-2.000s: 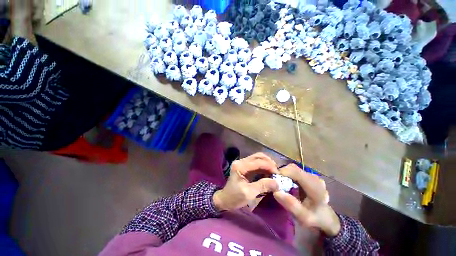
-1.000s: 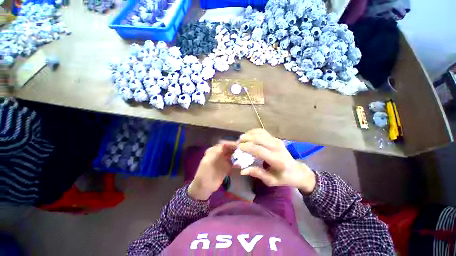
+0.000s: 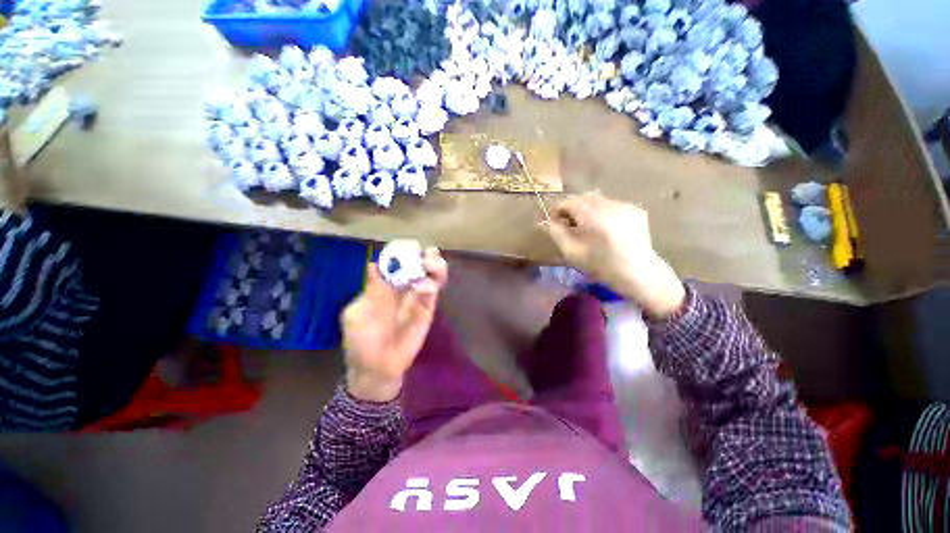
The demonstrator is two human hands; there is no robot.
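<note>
My left hand (image 3: 388, 325) holds a white moulded piece (image 3: 401, 262) in its fingertips, its dark opening showing, in front of the bench edge. My right hand (image 3: 604, 242) pinches the lower end of a thin tan stick (image 3: 533, 185). The stick's pale tip lies beside a round white spot (image 3: 498, 156) on the brown cardboard pad (image 3: 469, 173). White assembled pieces (image 3: 344, 141) stand close together left of the pad.
Grey-blue parts (image 3: 688, 68) are heaped at the back right, small cream parts (image 3: 521, 52) beside them. Dark parts (image 3: 404, 40) lie near a blue tray (image 3: 281, 26). A yellow knife (image 3: 845, 227) lies at the right end. A blue crate (image 3: 245, 297) is below the bench.
My hands have moved apart. My left hand keeps the white piece and has moved left. My right hand has let go of the piece, moved up to the bench and taken hold of the stick.
</note>
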